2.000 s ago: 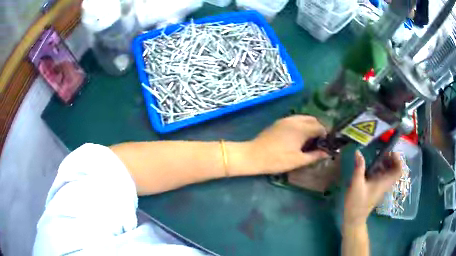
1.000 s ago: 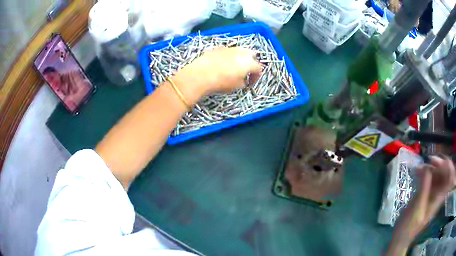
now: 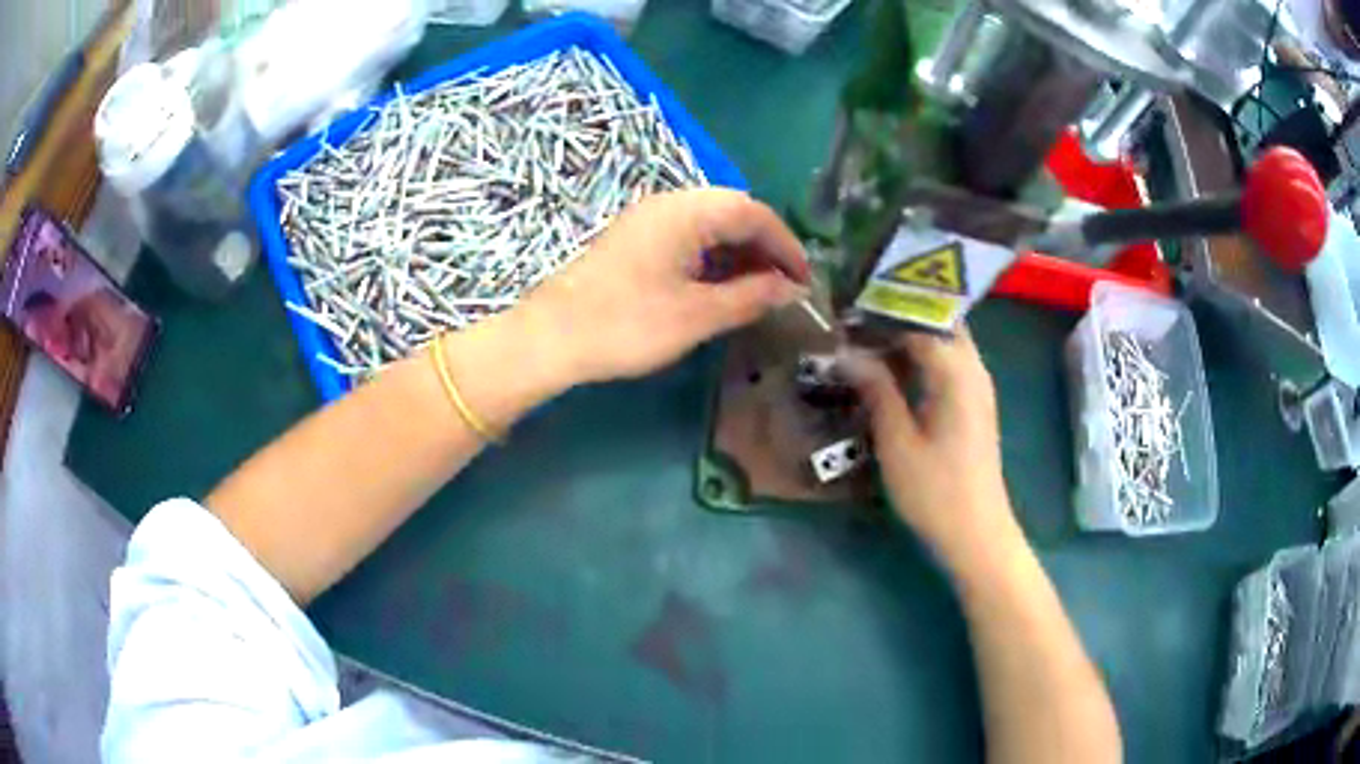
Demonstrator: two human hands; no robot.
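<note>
My left hand (image 3: pixel 679 284) holds a thin silver metal pin (image 3: pixel 814 315) at its fingertips, above the brown press base plate (image 3: pixel 761 426). My right hand (image 3: pixel 932 426) is at the plate's right side, its fingertips by the holding fixture (image 3: pixel 817 373) under the ram; whether it grips anything is hidden. A small silver metal block (image 3: pixel 838 458) with dark holes lies on the plate in front of the fixture. The warning label plate (image 3: pixel 917 279) on the press is just above my right hand.
A blue tray (image 3: pixel 284 246) heaped with pins is at left. The press lever with red ball knob (image 3: pixel 1284 208) points right. A clear plastic box (image 3: pixel 1093 448) with pins stands right. Small clear boxes (image 3: pixel 1268 649) are at far right. A phone (image 3: pixel 78 311) and clear jar (image 3: pixel 179 202) are at far left.
My left hand has come out of the blue tray to the press with a pin. My right hand has moved from the lever side to the fixture. The view has shifted right.
</note>
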